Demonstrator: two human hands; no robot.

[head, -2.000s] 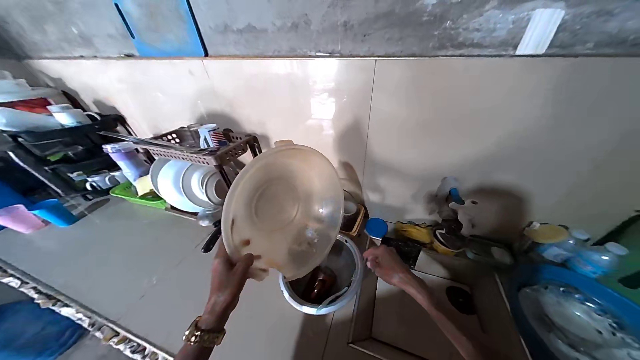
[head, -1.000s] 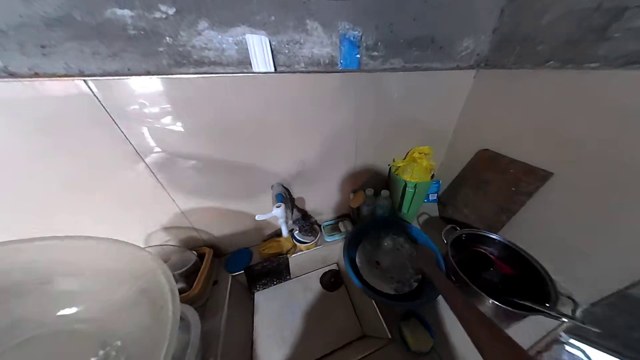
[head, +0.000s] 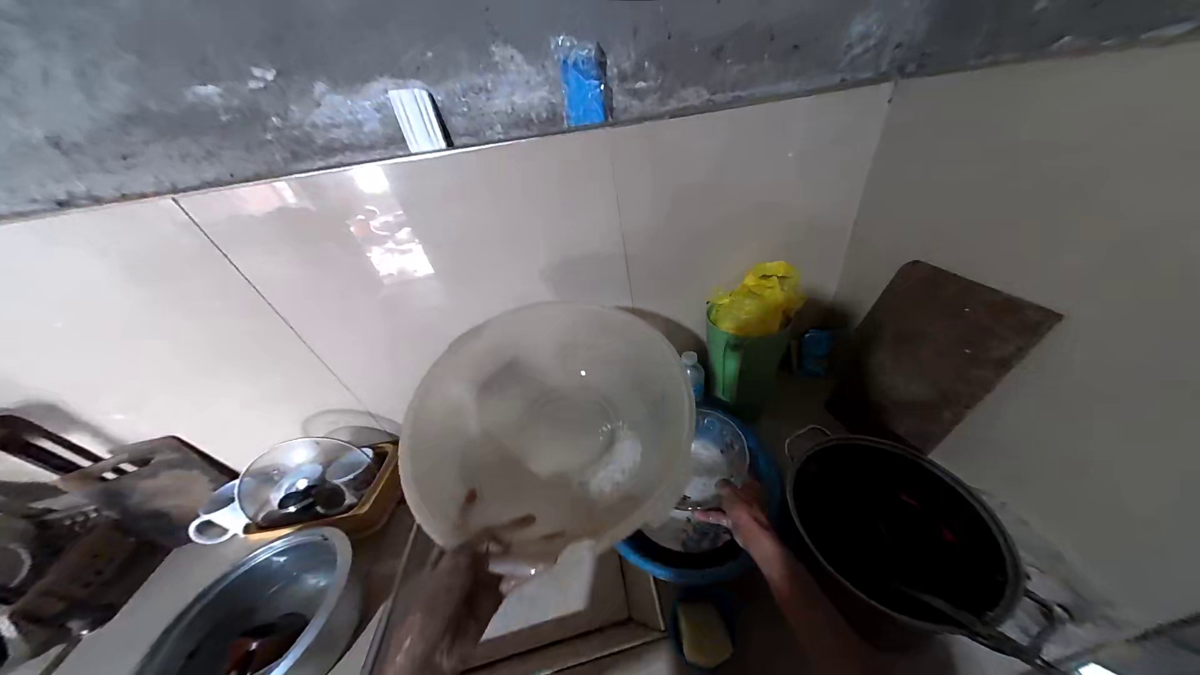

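A translucent plastic basin [head: 562, 412] is tilted over the sink [head: 562, 623], and my left hand [head: 450, 595] grips its lower rim, fingers showing through the plastic. To the right, my right hand [head: 745, 520] holds the edge of a patterned plate [head: 717, 459] by thumb and fingers. That plate is raised at a slant over a blue basin [head: 656, 561], in which more dishes lie. The raised basin hides the faucet and part of the blue basin.
A large dark pot [head: 905, 534] with a utensil stands right of my right arm. Behind are a green pitcher [head: 745, 366] with a yellow bag and a leaning brown board [head: 937, 352]. At left are a metal basin [head: 253, 600], a yellow tray [head: 380, 497] and a rack [head: 141, 478].
The translucent basin, at the far left edge one second ago, is now over the sink. The right hand, over the sink two seconds ago, now grips a plate at the blue basin. The view has swung right.
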